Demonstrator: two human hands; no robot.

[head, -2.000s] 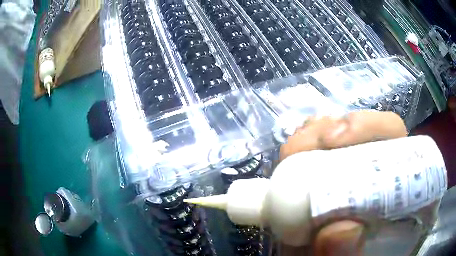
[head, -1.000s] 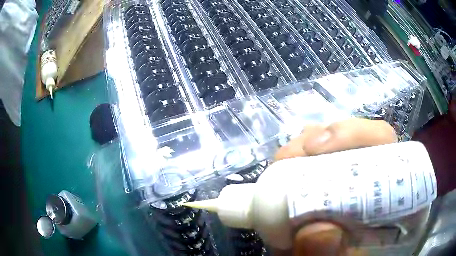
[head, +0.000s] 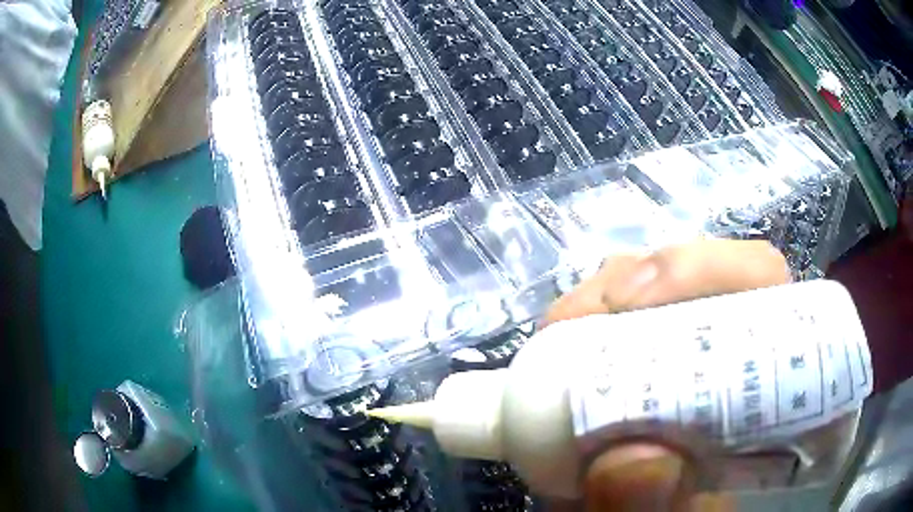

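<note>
My right hand [head: 681, 275] is wrapped around a white squeeze bottle [head: 701, 375] with a printed label, fingers above it and a fingertip below. Its pale-yellow needle tip [head: 400, 411] points left at the top part of a row of black round components [head: 375, 460] in the lower tray. Whether the tip touches the part cannot be told. A clear plastic blister tray [head: 481, 240] with several rows of black components lies above, with strong glare on its near edge. My left hand is not in view.
A second bottle [head: 98, 145] lies on a brown board [head: 170, 110] at upper left. A small jar [head: 150, 430] and silvery disc [head: 91, 453] are at lower left on the green mat [head: 130, 290]. A black round object [head: 203, 245] sits beside the tray.
Compared with two seconds ago, the bottle and my right hand show slightly further left, and the trays and mat items have shifted slightly in view. Little differs from one second ago.
</note>
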